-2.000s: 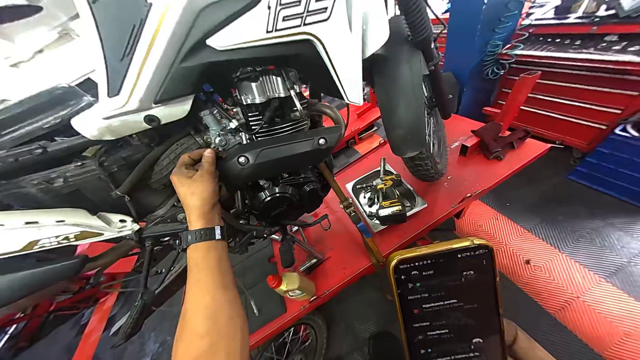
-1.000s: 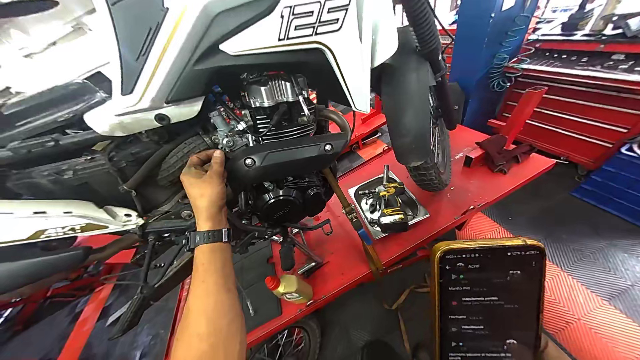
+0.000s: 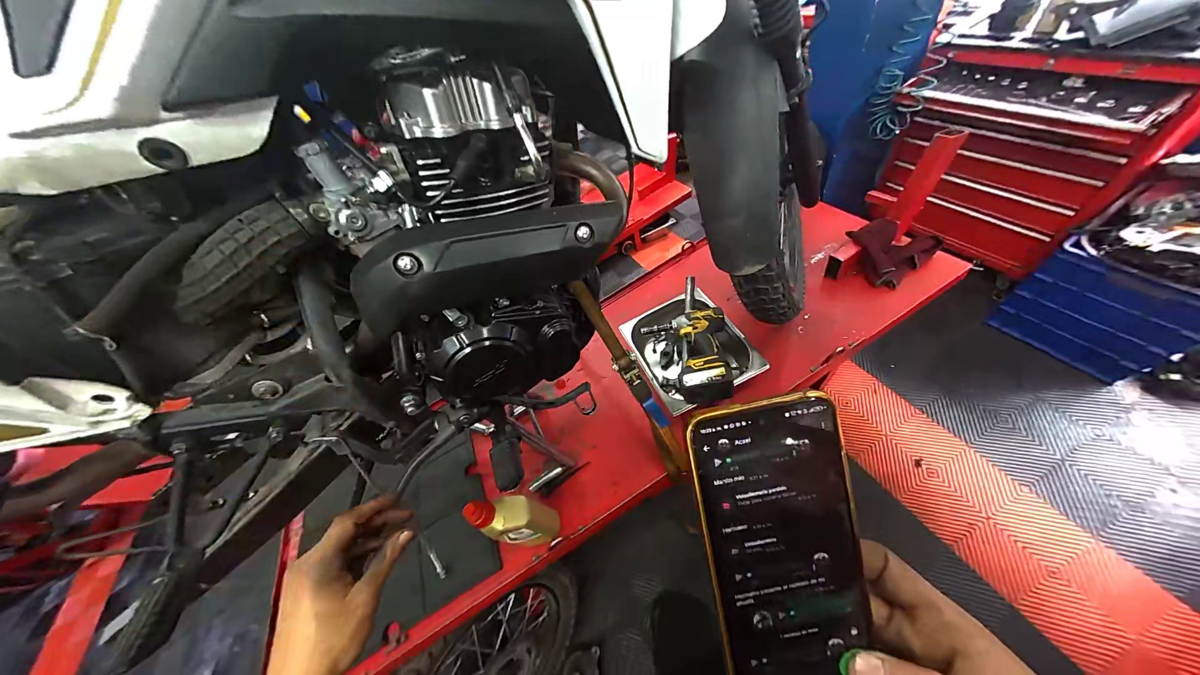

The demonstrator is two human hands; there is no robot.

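My left hand (image 3: 342, 581) is below the motorcycle engine (image 3: 478, 347), fingers curled loosely near a thin metal rod or bolt end; whether it touches anything, I cannot tell. My right hand (image 3: 923, 614) holds a smartphone (image 3: 783, 544) in a gold-edged case, its lit screen facing me. On the red lift table (image 3: 600, 469), a yellow bottle (image 3: 523, 520) with a red cap lies tilted right of my left hand. Behind the phone, a metal tray (image 3: 750, 366) holds a yellow-and-black cordless impact driver (image 3: 703, 361) and small metal parts. The carburetor (image 3: 352, 216) sits beside the engine's finned cylinder.
The front wheel (image 3: 783, 272) stands on the lift table, near a red steel wheel stop (image 3: 923, 187) with a dark cloth (image 3: 886, 253). A red tool cabinet (image 3: 1022, 178) and a blue crate (image 3: 1069, 309) are at right. A loose spoked wheel (image 3: 516, 628) lies below the table edge.
My left hand has come down from beside the carburetor to below the engine, near the table's edge. My right hand still holds the phone. The view has moved closer to the motorcycle.
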